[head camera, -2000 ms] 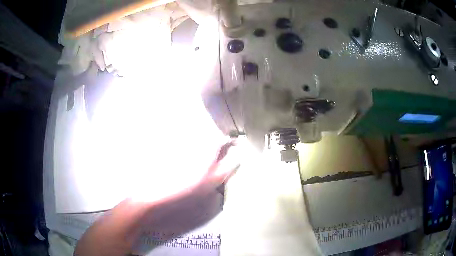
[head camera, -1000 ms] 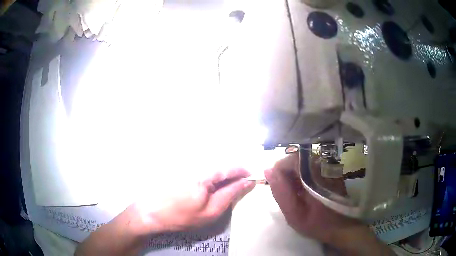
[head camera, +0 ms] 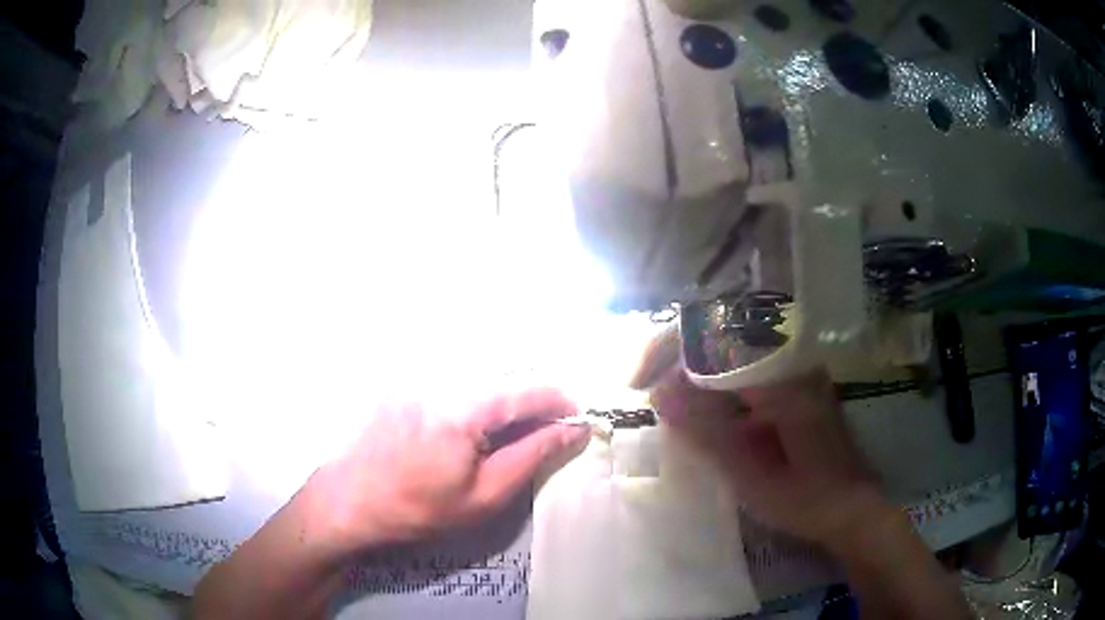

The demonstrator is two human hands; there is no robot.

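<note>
A cream-white cut fabric panel (head camera: 642,545) lies below the machine head and runs to the table's front edge. A short dark patterned strip, perhaps a label (head camera: 627,418), is at its upper end between my hands. My left hand (head camera: 448,466) pinches the panel's upper left end between thumb and fingers. My right hand (head camera: 763,448) is at the strip's right side, blurred, its fingertips partly behind the whitish guard (head camera: 836,291). I cannot tell what it grips. The needle area is lost in glare.
The sewing machine head (head camera: 691,133) overhangs my hands. A second cut panel (head camera: 103,351) lies at left. A crumpled fabric pile (head camera: 230,49) is at the back left. Black snips (head camera: 956,375) and a smartphone (head camera: 1049,424) lie at right. A printed ruler (head camera: 424,581) runs along the front.
My right hand has come in from the right since the earliest frame. The dark strip now shows between my hands. The camera view has shifted, and the guard appears higher than one second ago.
</note>
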